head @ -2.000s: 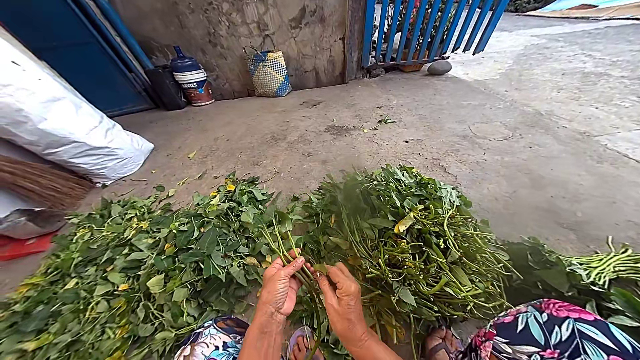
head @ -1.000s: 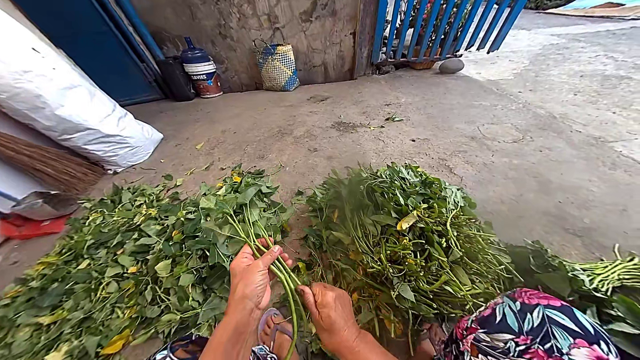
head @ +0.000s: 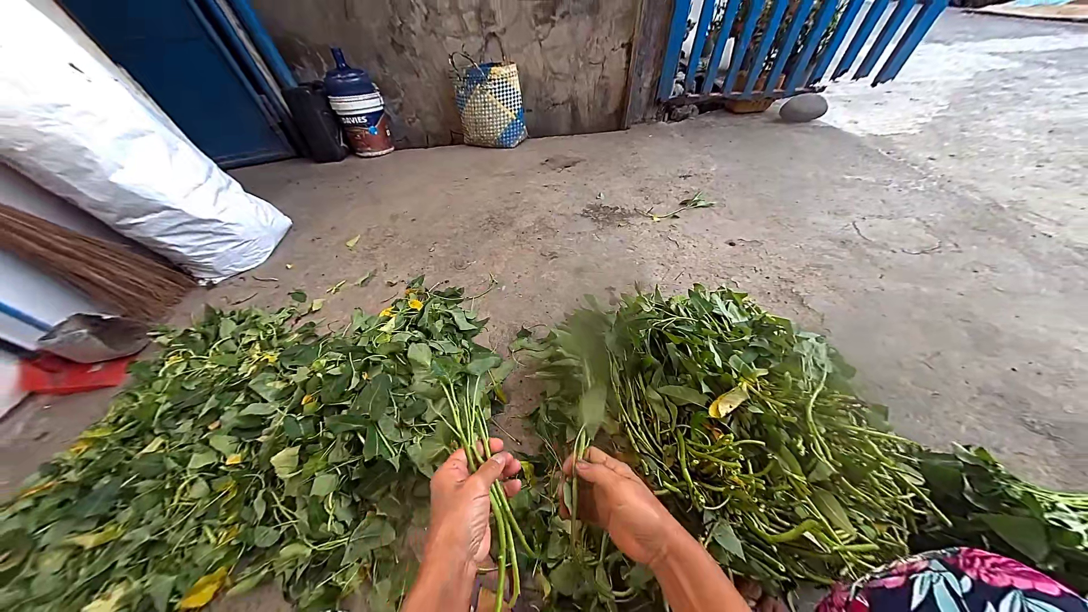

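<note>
My left hand [head: 472, 493] is closed around a bunch of long green leafy stems [head: 466, 416], whose leafy ends point forward and whose bare ends hang down past the palm. My right hand [head: 614, 497] pinches a thinner green stem [head: 580, 442] with a leaf at its upper end, partly blurred. The hands are apart. To the left spreads a wide, low pile of leafy greens [head: 280, 442] with some yellow leaves. On the right lies a taller heap of greens with long stems [head: 748, 425], close to my right hand.
A white sack [head: 161, 170], a stick broom [head: 85, 255] and a red dustpan [head: 72, 374] are at the left. Against the wall stand a paint bucket [head: 365, 123] and a woven bag [head: 490, 106]. A blue slatted gate [head: 790, 42] and a stone [head: 803, 108] are beyond. More greens [head: 1003, 510] lie at right.
My hands, close together two seconds ago, have moved apart. The left keeps its bunch of stems, while the right now holds a leafy stem upright beside the right heap.
</note>
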